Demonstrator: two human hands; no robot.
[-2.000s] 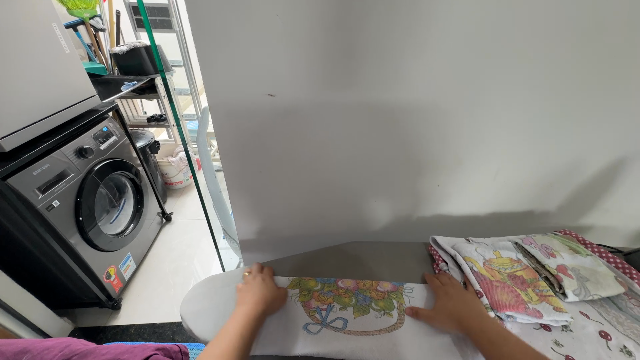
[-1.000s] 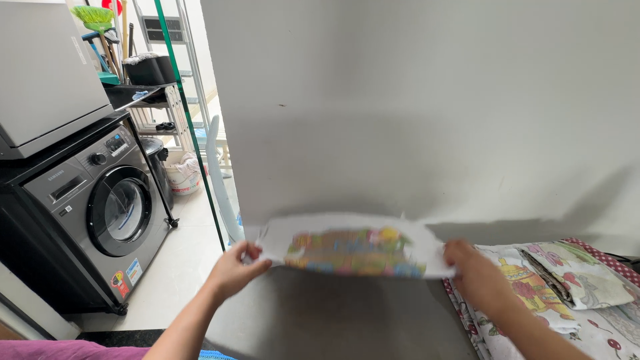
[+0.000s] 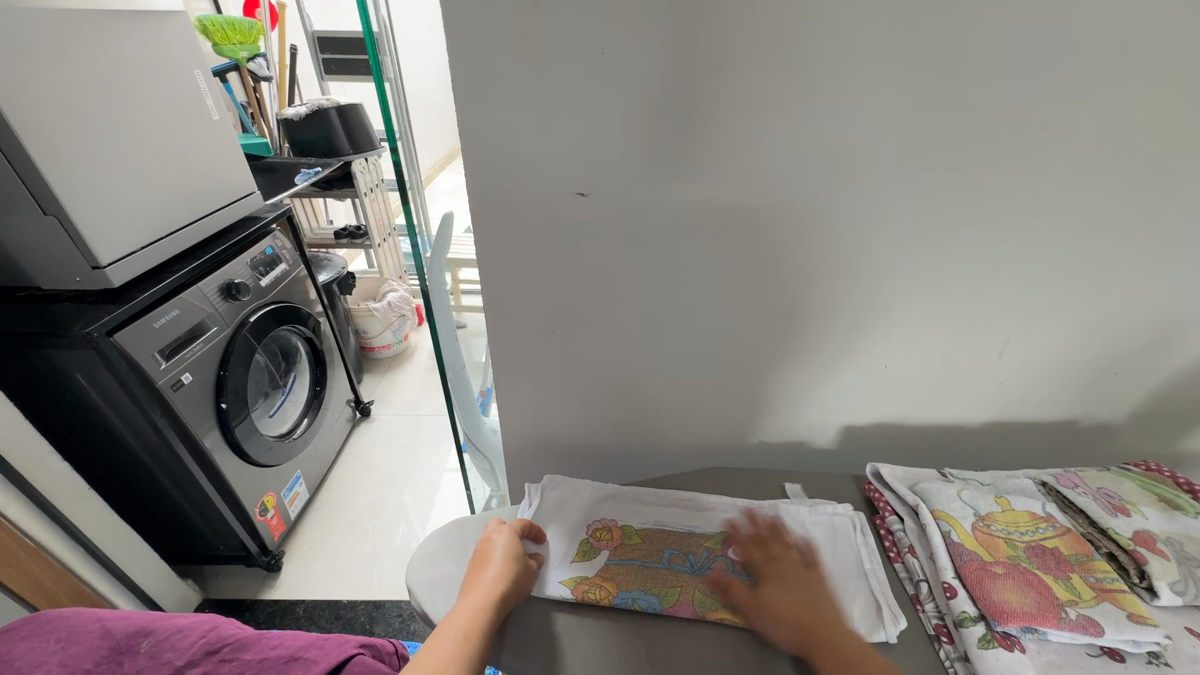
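Observation:
A folded white cloth (image 3: 656, 506) printed with roses, a blue bow and a basket pattern lies on the grey ironing board (image 3: 553, 642), towards its rounded left end. My left hand (image 3: 506, 561) is at the cloth's left edge, the edge pinched between thumb and fingers. Over the printed part, my right hand (image 3: 783, 586) is spread flat and blurred, its fingers apart and holding nothing. To the right, folded cloths (image 3: 1031, 562) printed with fruit, a teapot and cherries lie stacked, some edged in red with white dots.
A grey wall (image 3: 750, 234) rises behind the board. At the left, a front-loading washing machine (image 3: 234, 356) stands under a grey appliance (image 3: 131, 141). Beyond the green glass edge (image 3: 412, 234) are a green broom (image 3: 230, 33), a shelf with a black bin (image 3: 333, 129) and a white bucket (image 3: 382, 319).
The cloth, held up between both hands a second ago, now lies on the board with different printing facing up. My right hand has let go of its right end and moved inward over it.

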